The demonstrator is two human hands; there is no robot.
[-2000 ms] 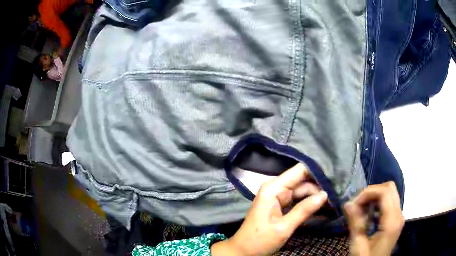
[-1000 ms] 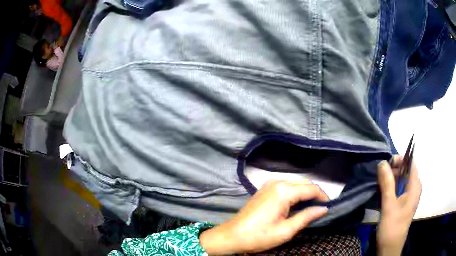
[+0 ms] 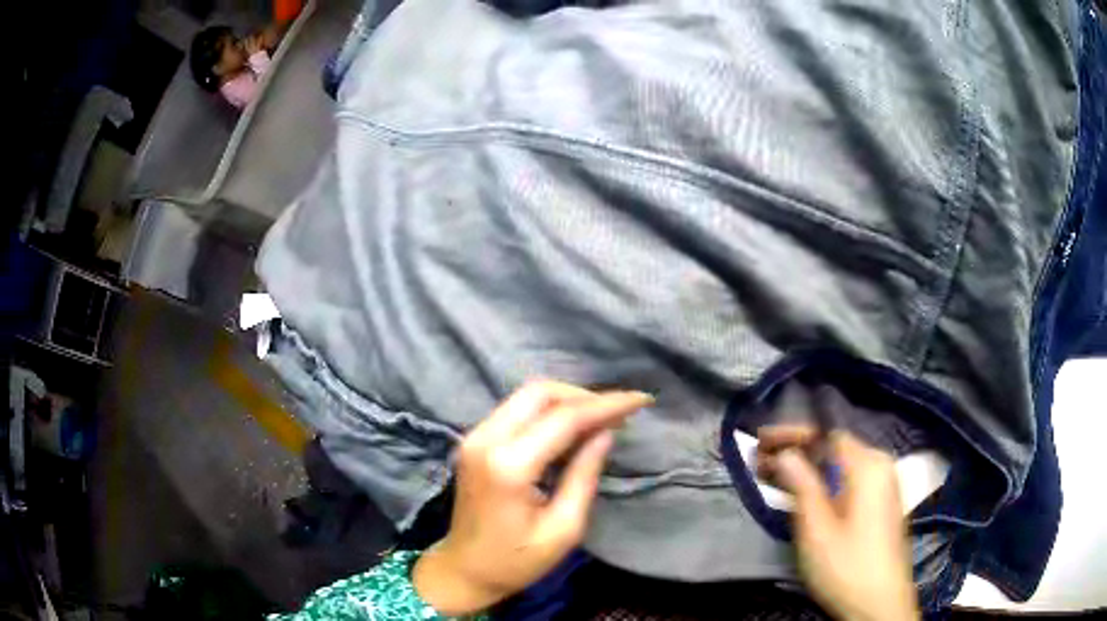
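A denim jacket [image 3: 631,279] lies inside out, its pale grey-blue inside facing up, with raised seams across it. Its round, dark-blue-edged armhole [image 3: 904,386] is at the lower right, with white table showing through. My left hand [image 3: 522,485] is over the jacket's lower middle, left of the armhole, thumb and fingers apart and empty. My right hand [image 3: 850,497] is blurred, over the armhole opening, fingers curled. A bit of blue from the thread snips [image 3: 834,476] shows between its fingers; the blades cannot be made out.
The white table [image 3: 1074,473] shows at the right edge. Grey bins [image 3: 182,249] stand at the left, and a person [image 3: 231,63] is beyond them at the upper left. The floor has a yellow line [image 3: 261,400]. A white tag [image 3: 257,311] hangs at the jacket's left edge.
My left hand has let go of the armhole edge and moved left. My right hand has moved left from the armhole's right end to over the opening. The jacket appears further right in view.
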